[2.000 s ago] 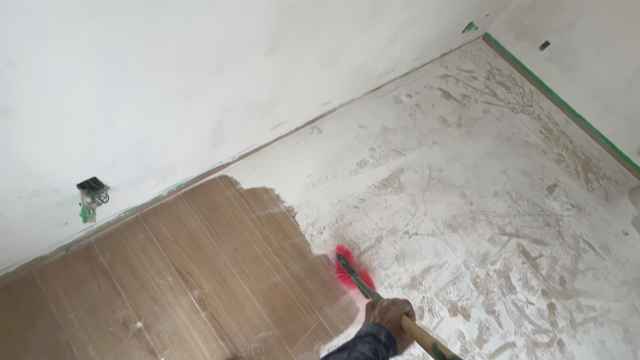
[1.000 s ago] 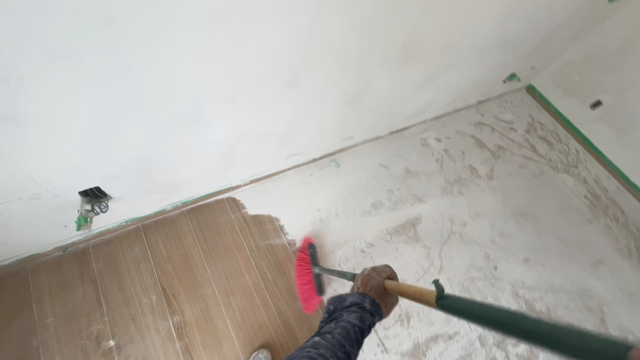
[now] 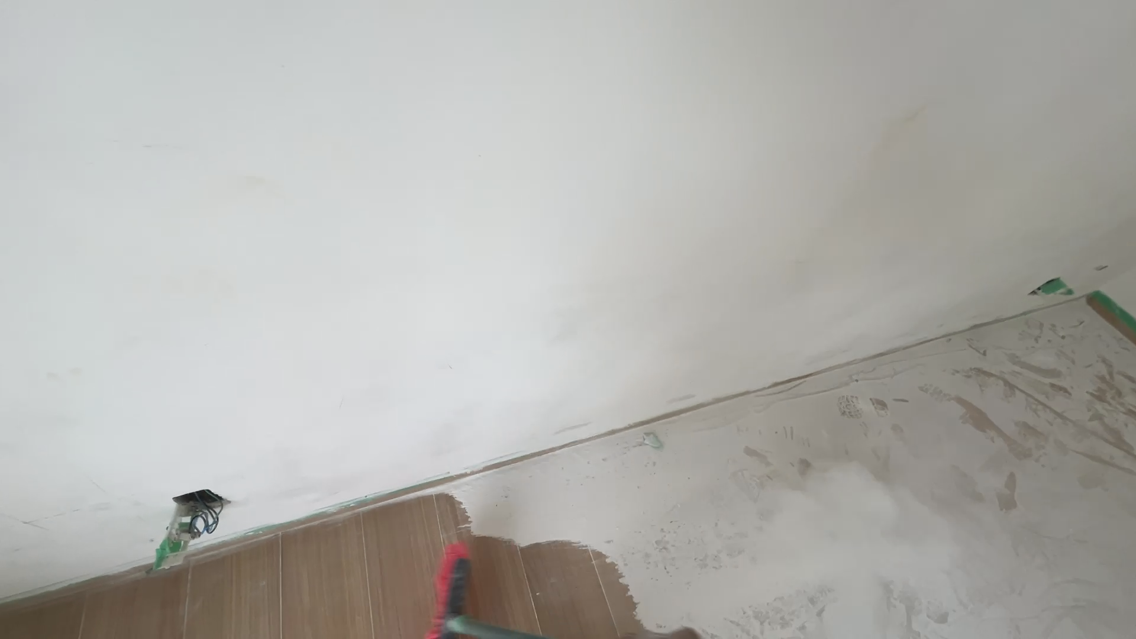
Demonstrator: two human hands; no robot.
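Observation:
At the bottom edge is a broom with red bristles, a dark head and a green handle, blurred over the wood-look floor. Only a sliver of my left hand shows, to the right of the broom head, around the handle's line; most of its grip is cut off by the frame. My right hand is out of view. White dust covers the floor to the right, meeting the brown floor at a ragged edge.
A white wall runs along the floor. Wires poke from an open electrical box with green tape at left. More green tape marks the wall near the far right corner; a green-edged strip borders the floor there.
The broom head has moved left onto the brown floor from the edge of the dust. A hazy cloud of dust shows over the floor at right. The view has tilted up toward the wall.

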